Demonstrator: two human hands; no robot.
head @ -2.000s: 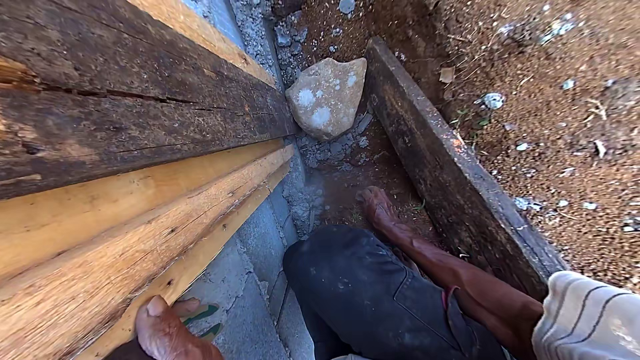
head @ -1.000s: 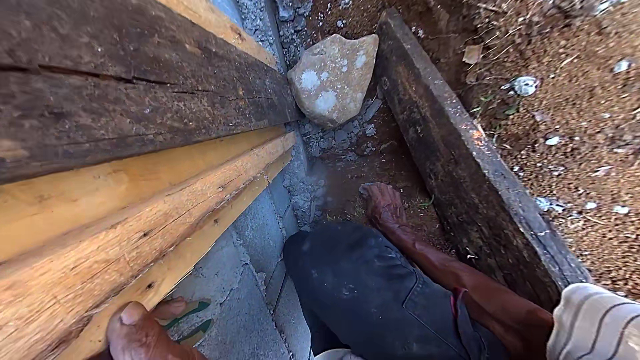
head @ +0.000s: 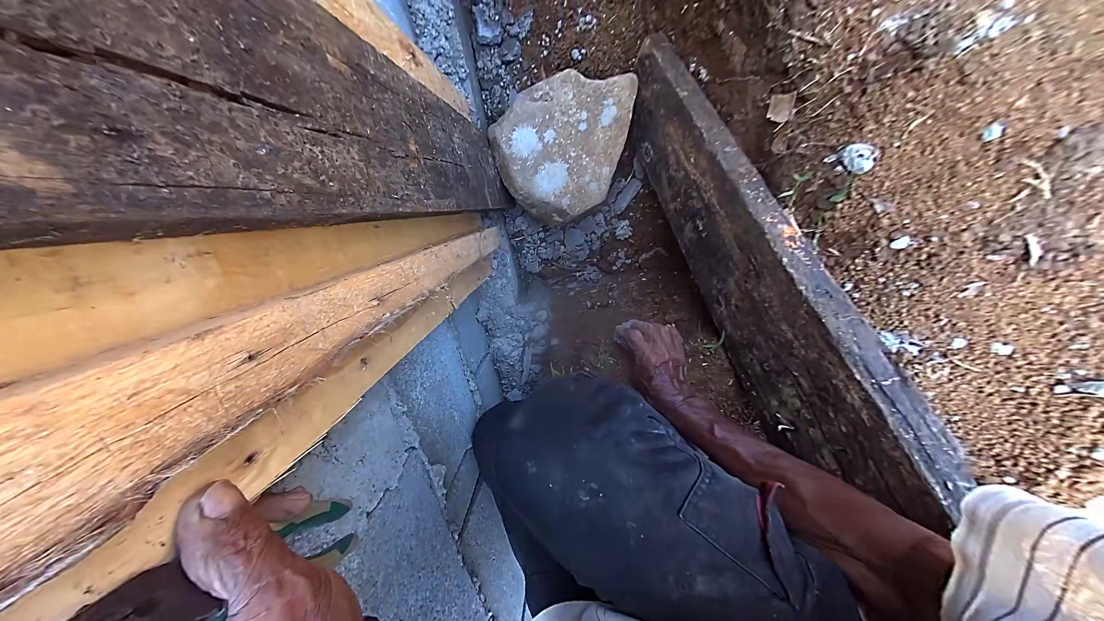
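Observation:
At the lower left, my left hand (head: 259, 552) is beside the lower edge of a pale wooden board (head: 285, 431), its thumb on top. Narrow green and tan pieces (head: 319, 517) show past its fingers; what they belong to is unclear. My right hand (head: 653, 354) is low over the brown soil just beyond my knee, fingers curled; their undersides are hidden, and nothing held can be made out. A large flat stone (head: 565, 142) lies ahead of it, between the end of a dark weathered timber (head: 259, 121) and a dark plank on edge (head: 785, 285).
A grey concrete block wall (head: 388, 509) runs below the boards, with rough mortar (head: 509, 336) along its base. My bent knee in dark trousers (head: 621, 492) takes up the lower middle. Gravelly soil (head: 949, 259) with pale fragments lies right of the plank.

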